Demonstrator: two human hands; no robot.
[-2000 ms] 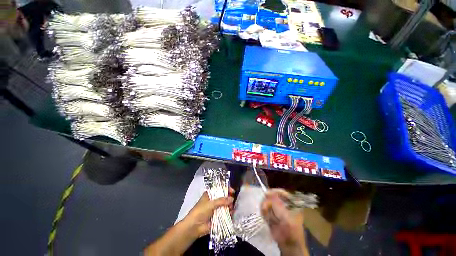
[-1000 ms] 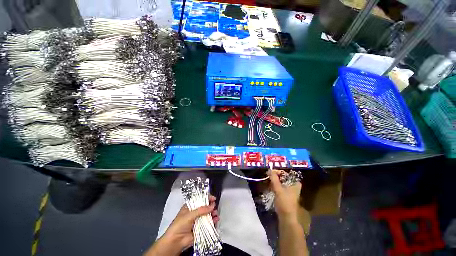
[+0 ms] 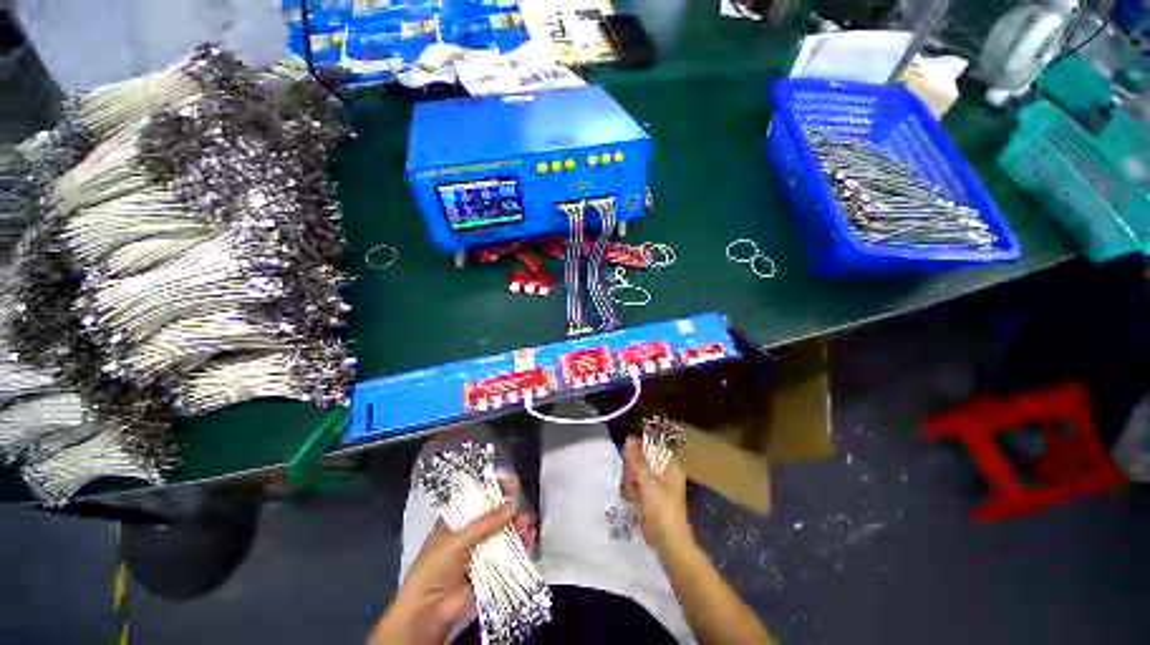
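My left hand (image 3: 452, 561) is closed around a bundle of white cables (image 3: 502, 567) with silvery-dark ends, held over my lap. My right hand (image 3: 656, 499) holds a second cable bundle (image 3: 661, 444), mostly hidden by the hand, below the fixture bar. A single white cable assembly (image 3: 583, 417) arches under the blue test fixture bar (image 3: 416, 401), its two ends at separate red socket boards (image 3: 585, 367). Neither hand touches it. The blue cable tester (image 3: 530, 158) has a lit screen, and ribbon test leads (image 3: 593, 271) run from it to the bar.
Large stacked cable bundles (image 3: 189, 252) cover the table's left. A blue plastic basket (image 3: 883, 258) with greyer cables stands right, a green basket (image 3: 1078, 176) beyond it. Thin pale loops (image 3: 750, 257) lie on the mat. A brown cardboard box (image 3: 801, 410) and a red object (image 3: 1028, 451) are below.
The single cable's right end has gone from my right hand to a socket board. My right hand has drawn back and down from the bar. The view has shifted and tilted.
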